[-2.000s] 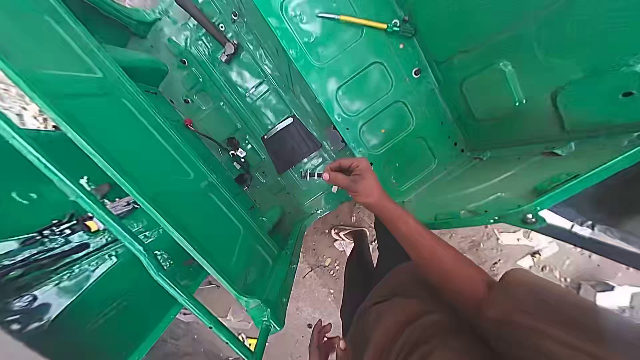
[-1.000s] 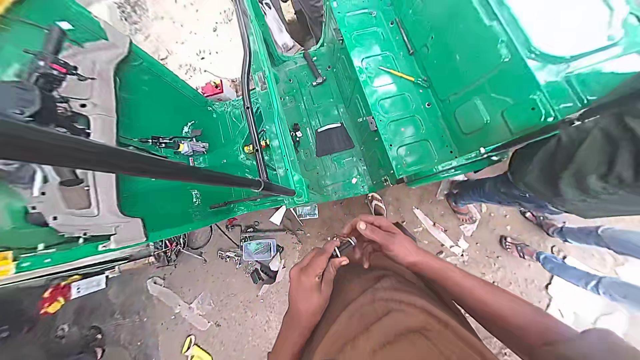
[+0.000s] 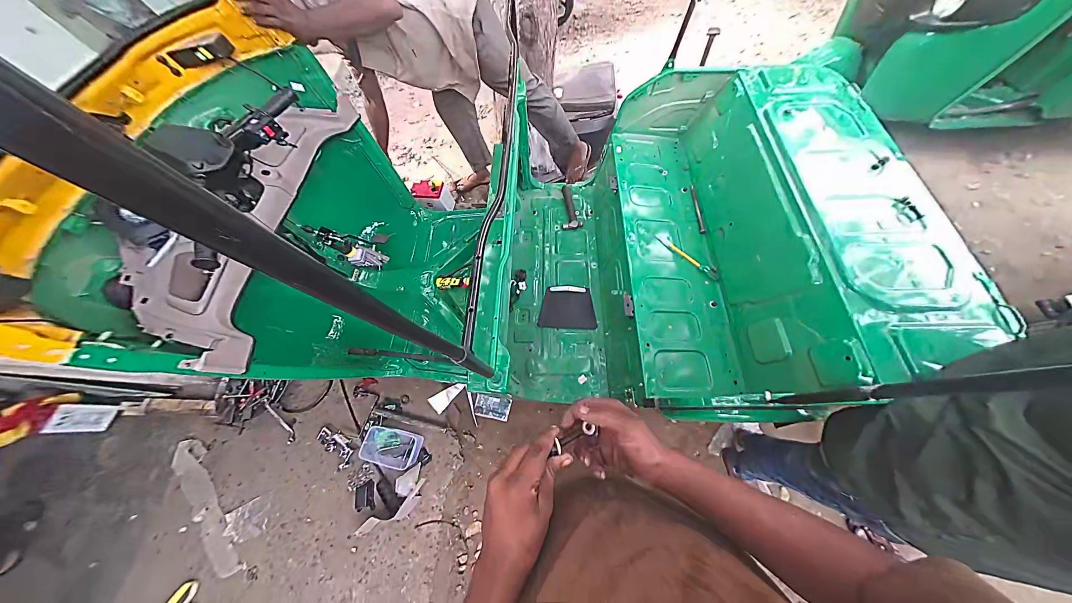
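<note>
My left hand point(image 3: 528, 481) and my right hand point(image 3: 615, 440) meet in front of my body, both with fingers closed on a small dark bolt-like part point(image 3: 573, 436) that has a pale ring at each end. Just beyond them lies the green metal floor point(image 3: 544, 360) of an auto rickshaw body. A black flat piece point(image 3: 567, 308) rests on that floor, and a hammer point(image 3: 570, 207) lies farther back. On the green seat base to the right is a yellow-handled tool point(image 3: 687, 255).
A black pole point(image 3: 251, 251) slants across the left, near the handlebar point(image 3: 260, 121). Another person point(image 3: 444, 50) leans at the yellow front; someone else point(image 3: 946, 477) stands close at right. A clear plastic box point(image 3: 391, 448) and assorted parts sit on the ground. A second green vehicle body point(image 3: 988, 59) stands behind.
My right hand, earlier reaching over the green floor with a small part, is back by my body with my left hand at the part. The view has swung widely and now takes in more of the vehicle.
</note>
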